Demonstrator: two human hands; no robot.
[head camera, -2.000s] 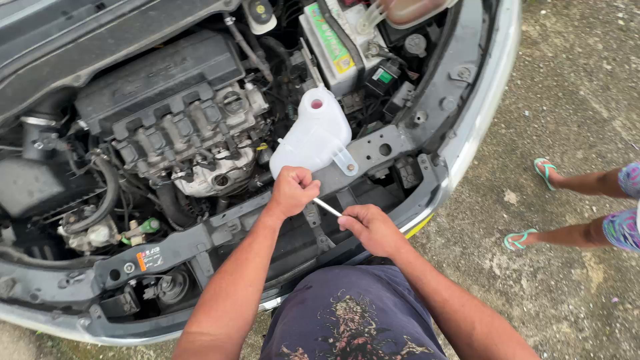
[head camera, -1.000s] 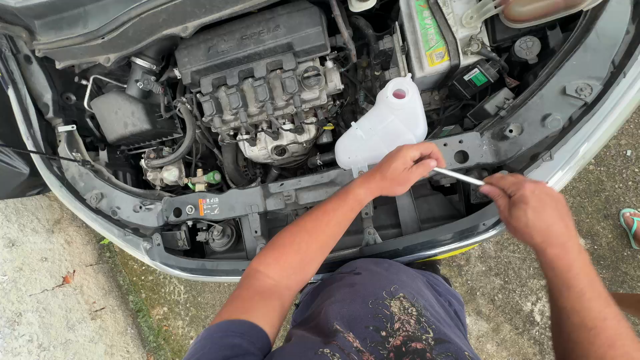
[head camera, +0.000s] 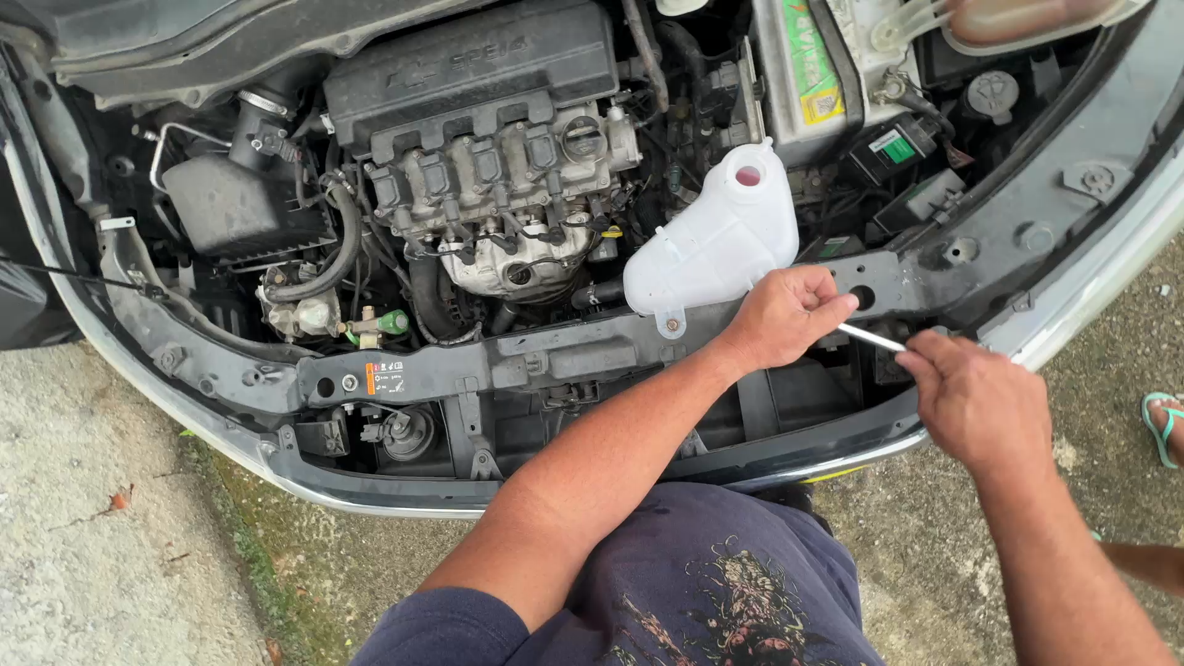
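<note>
My left hand rests by the lower right end of a white plastic reservoir tank, its fingers closed at one end of a slim silvery rod-like tool. The tool's other end is in my right hand, over the car's front edge. Both ends of the tool are hidden by fingers, so its kind cannot be told. The tank's round neck is uncapped, with something reddish inside. One tab of the tank lies on the radiator support panel, with a bolt or hole showing in it.
The engine fills the bay's middle, with the battery behind the tank and a reservoir with brownish fluid at the top right. The air filter box is on the left. A bystander's foot in a flip-flop shows at the right edge.
The view has swung left, bringing in more of the engine bay's left side. Both hands still hold the tool between them. The tank stays on the front panel.
</note>
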